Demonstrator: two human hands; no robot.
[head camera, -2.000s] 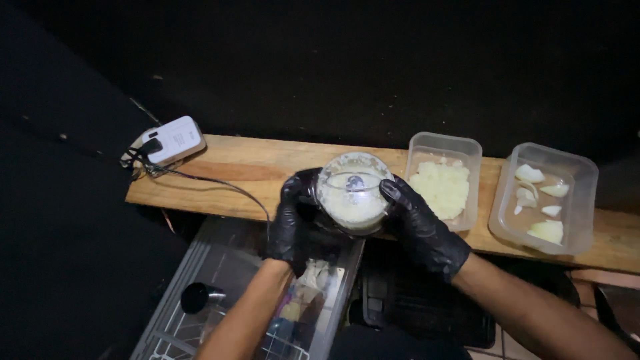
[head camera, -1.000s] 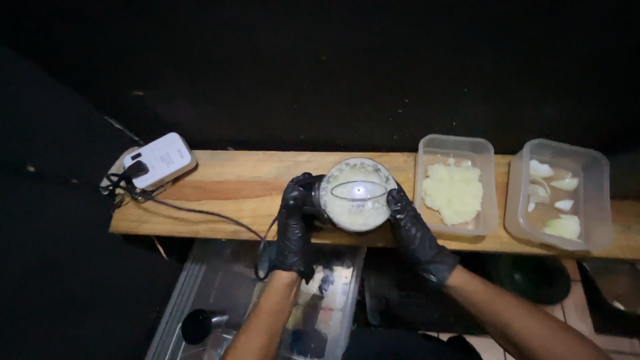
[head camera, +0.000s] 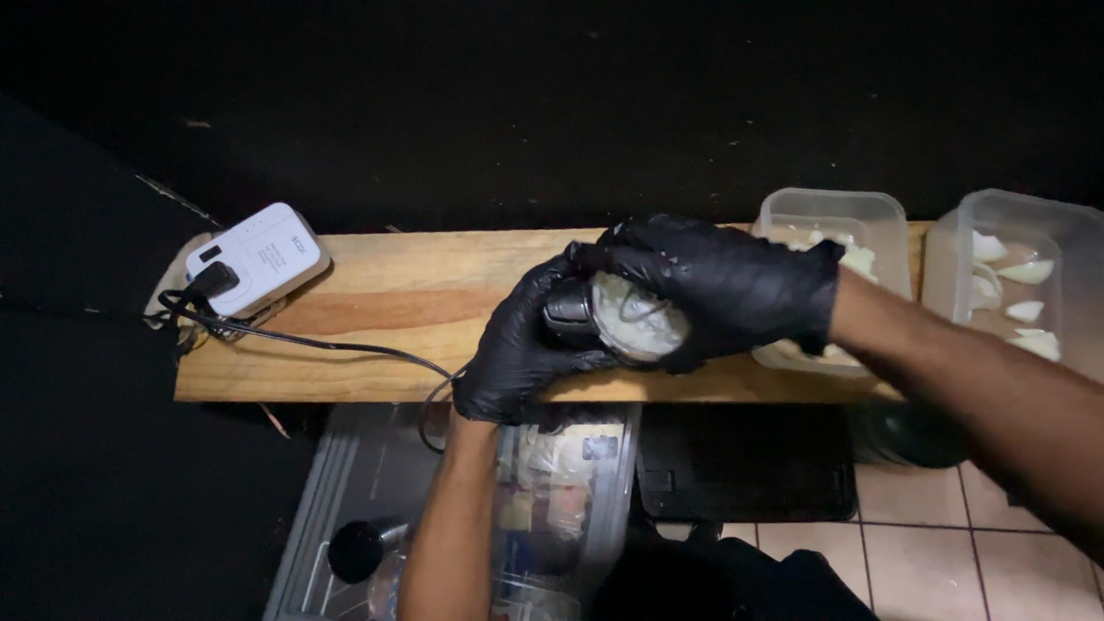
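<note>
A small corded food chopper with a clear, round top stands over the wooden plank, whitish chopped food visible through it. My left hand, in a black glove, is wrapped around its black handle side. From the upper right my right hand, also gloved, grips the rim and covers part of the top. Right of the hands, a translucent plastic container holds pale chopped food, partly hidden by my right hand and forearm. Beside it, another translucent container holds several onion pieces.
A white power adapter with a black plug sits on the plank's left end. Its black cable runs toward my left hand. Below are a clear-lidded storage bin and a black case. A dark wall stands behind.
My right hand has moved from the chopper's right side up over its top edge, covering part of it. The container of chopped food is now partly hidden behind my hand and forearm.
</note>
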